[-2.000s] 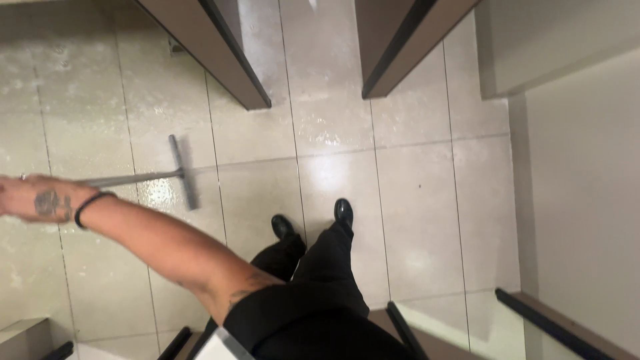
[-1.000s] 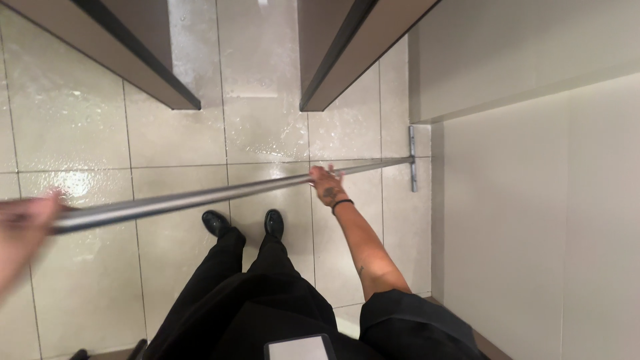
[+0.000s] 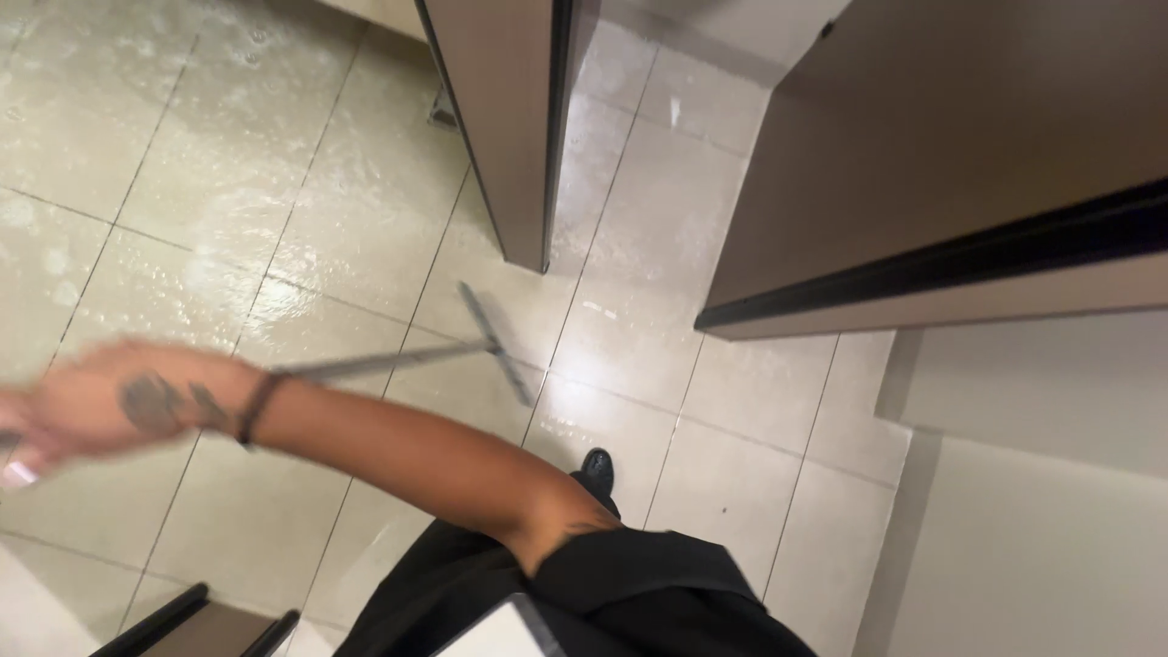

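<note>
A floor squeegee [image 3: 494, 348] lies with its blade on the wet tiled floor, in front of the narrow partition panel's end. Its metal pole [image 3: 392, 361] runs left and passes behind my right wrist. My right hand [image 3: 100, 406], tattooed and blurred by motion, reaches across to the left edge and is closed around the pole, a short bit of which shows at the frame's edge. A dark band circles the wrist. My left hand is outside the view, so what it holds is hidden.
Brown partition panels [image 3: 511, 137] [image 3: 912, 182] with black edges stand ahead and at upper right. A pale wall [image 3: 1031, 547] rises at right. Another black-edged panel [image 3: 196, 630] is at lower left. Wet, shiny tiles [image 3: 301, 228] spread to the left. My black shoe [image 3: 598, 470] is below the squeegee.
The squeegee blade has moved from the foot of the right wall leftward onto the open tiles. My right arm has swung across to the left, and my left hand has gone out of view.
</note>
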